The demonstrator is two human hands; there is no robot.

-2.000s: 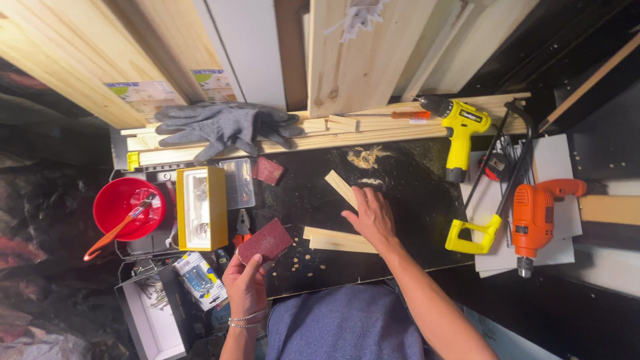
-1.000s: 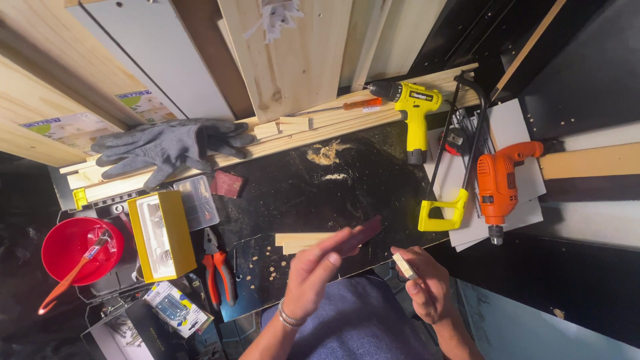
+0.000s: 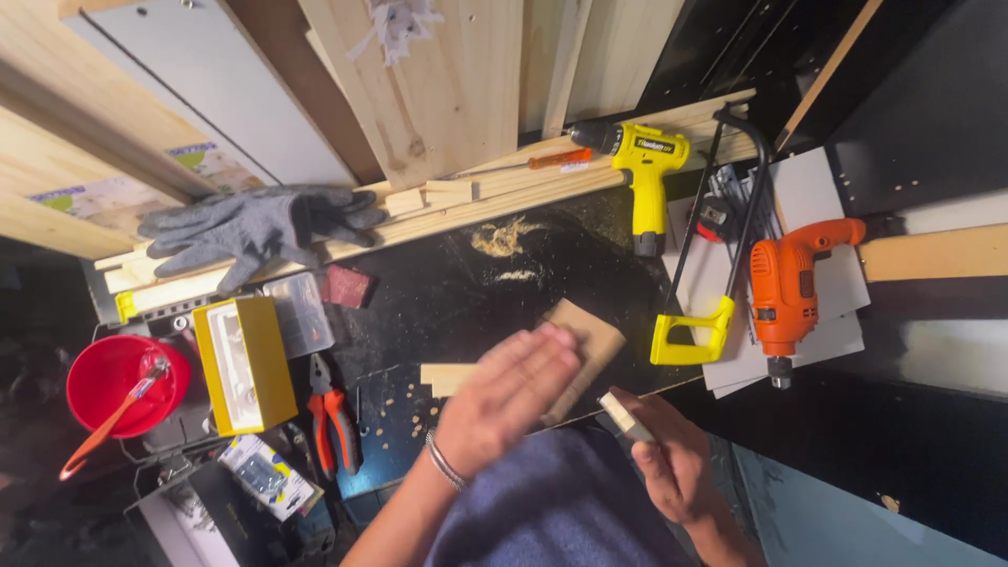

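My left hand (image 3: 508, 398), blurred and wearing a silver bracelet, has its fingers against a sheet of sandpaper (image 3: 594, 339), whose tan backing shows. To the right, my right hand (image 3: 669, 453) grips a small wood strip (image 3: 622, 416) with one end sticking up past the fingers. The strip and the sandpaper are apart. Light wood strips (image 3: 445, 378) lie on the black worktop, partly behind my left hand. A folded piece of reddish sandpaper (image 3: 346, 287) rests farther back on the left.
Pliers (image 3: 332, 421), a yellow box (image 3: 246, 366) and a red bowl (image 3: 126, 386) are at left. A yellow drill (image 3: 650, 169), a hacksaw (image 3: 693, 339) and an orange drill (image 3: 787, 283) stand right. Grey gloves (image 3: 260, 228) lie on planks (image 3: 504, 197) along the back.
My right hand has lifted a wood strip from the worktop. The sandpaper in my left hand has moved right and turned from its red face to its tan backing. The view has shifted right.
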